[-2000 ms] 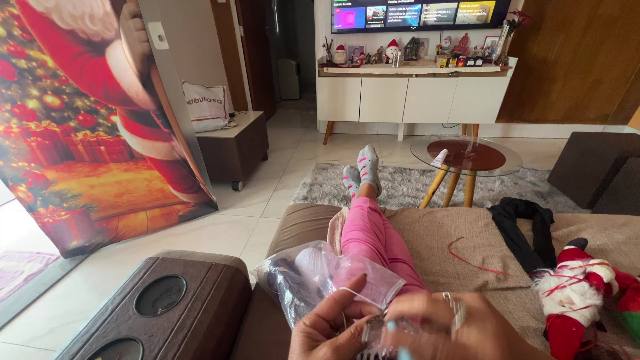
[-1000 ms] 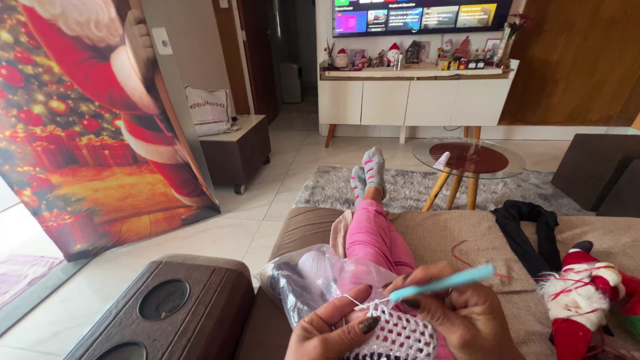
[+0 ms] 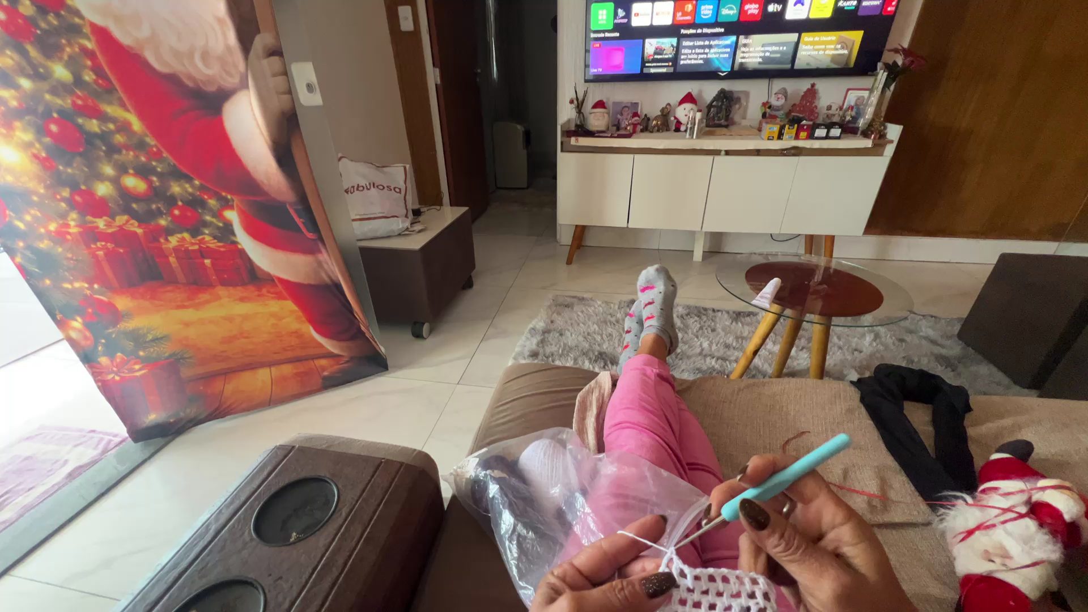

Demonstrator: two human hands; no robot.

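My right hand holds a crochet hook with a turquoise handle, its metal tip down by the top left corner of a white openwork crochet piece. That corner is pinched between the fingers of my left hand, and a short end of white yarn sticks out over them. Behind the left hand, a clear plastic bag lies against my pink-trousered legs, with a white yarn ball and dark yarn inside.
A brown armrest with cup holders stands at the left. On the beige sofa lie black cloth and a Santa doll. Beyond are a round glass table, a grey rug and a white TV cabinet.
The hook has gone from level beside the crochet piece to slanting, tip down at its corner. Two seconds ago my hands were blurred, with the hook barely visible.
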